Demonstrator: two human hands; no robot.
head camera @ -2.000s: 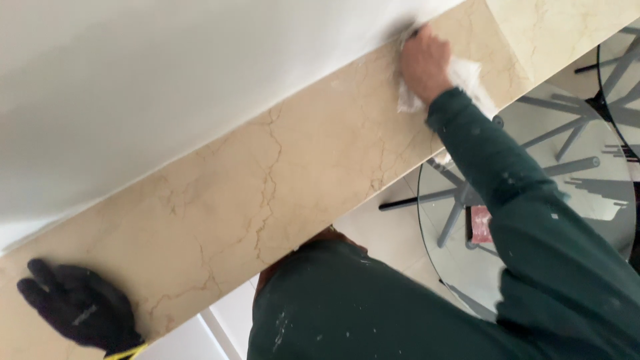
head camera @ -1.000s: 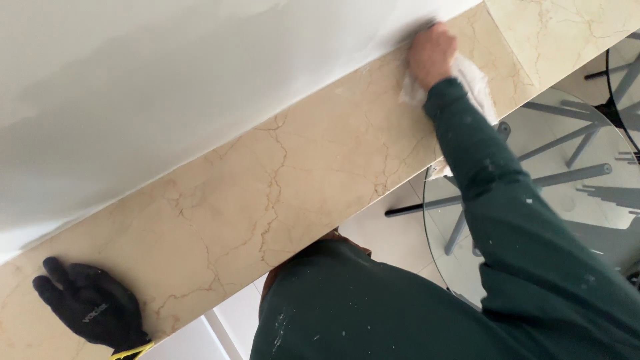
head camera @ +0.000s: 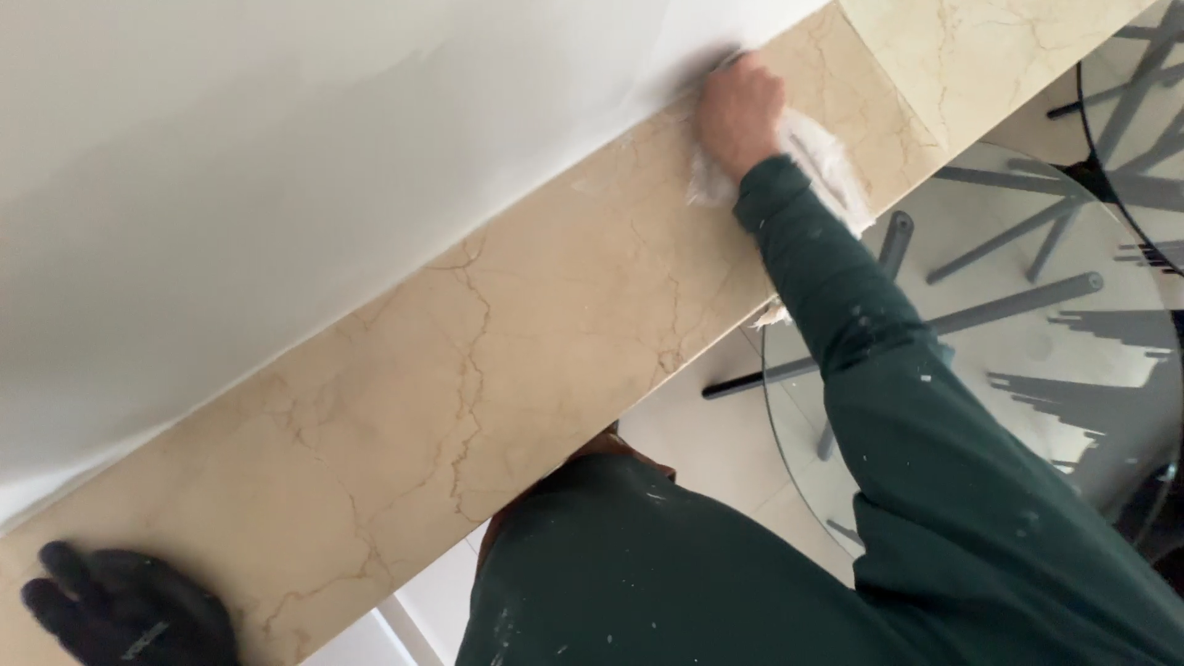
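My right hand (head camera: 740, 116), bare, is closed on a white cloth (head camera: 823, 166) and lies against the seam where the veined beige marble ledge (head camera: 555, 296) meets the white wall (head camera: 277, 166). Part of the cloth spreads over the marble beneath my wrist, and its far end reaches the ledge's front edge. In a black work glove, my left hand (head camera: 139, 610) rests on the marble at the lower left, fingers apart, with nothing seen in it. The palm side of that hand is hidden.
Below the ledge on the right stands a round glass table (head camera: 1017, 361) with grey metal legs. A second dark-rimmed glass top (head camera: 1110, 166) is at the far right. A joint in the marble runs across the ledge beyond my right hand. Pale floor tiles (head camera: 703, 425) show beneath.
My right hand has moved a little back along the wall edge with the cloth. My gloved left hand stays on the marble. The view has shifted slightly.
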